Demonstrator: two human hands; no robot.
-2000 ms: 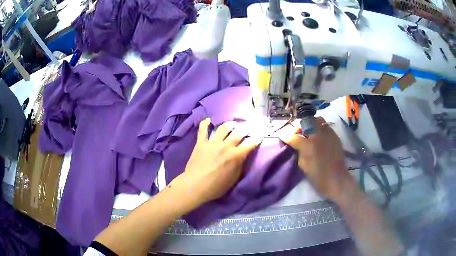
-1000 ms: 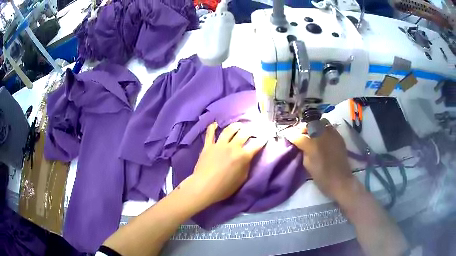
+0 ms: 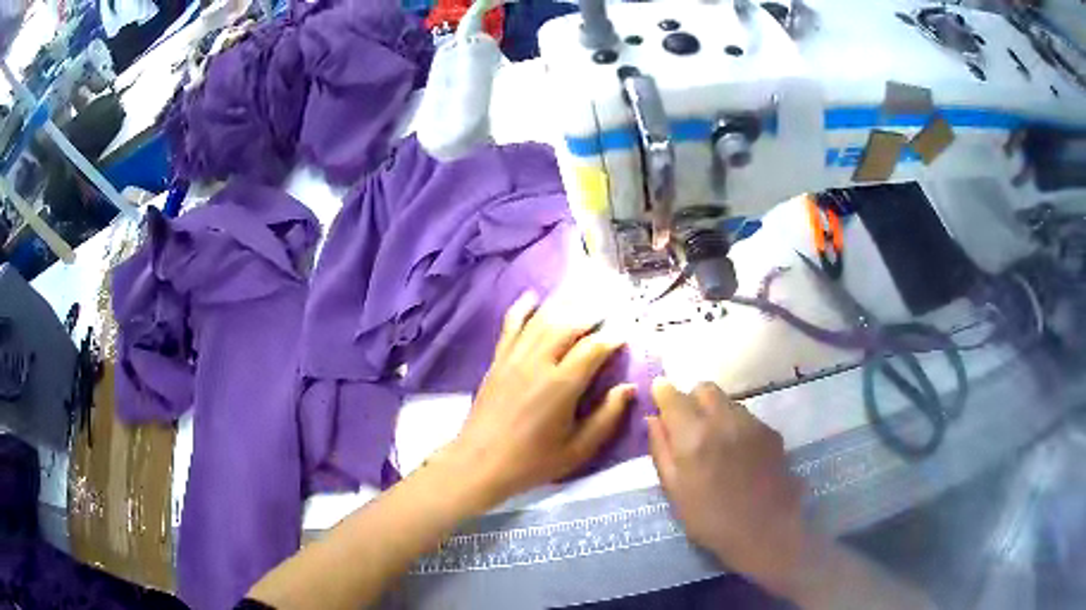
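Observation:
The purple garment piece (image 3: 441,256) lies draped left of the sewing machine (image 3: 703,131), its right part under my hands. My left hand (image 3: 542,393) is spread over the cloth's edge, fingertips just left of and below the presser foot (image 3: 653,265). My right hand (image 3: 721,477) is nearer the table's front, its thumb and fingers closed at the cloth's right edge. The bright lamp glare hides the cloth's detail near the needle. A narrow purple strip (image 3: 792,322) runs from beside the presser foot to the right.
Scissors with dark green loops (image 3: 911,399) lie at the right, with orange-handled snips (image 3: 824,232) and a black flat object (image 3: 915,244) behind. The lamp (image 3: 459,95) stands left of the head. A purple bundle (image 3: 304,89) lies at the back; a ruler strip (image 3: 560,536) runs along the front.
My right hand has moved from beside the needle toward the table's front. The cloth has left the needle area and its front part is drawn in under my left hand. The purple strip now shows at the right.

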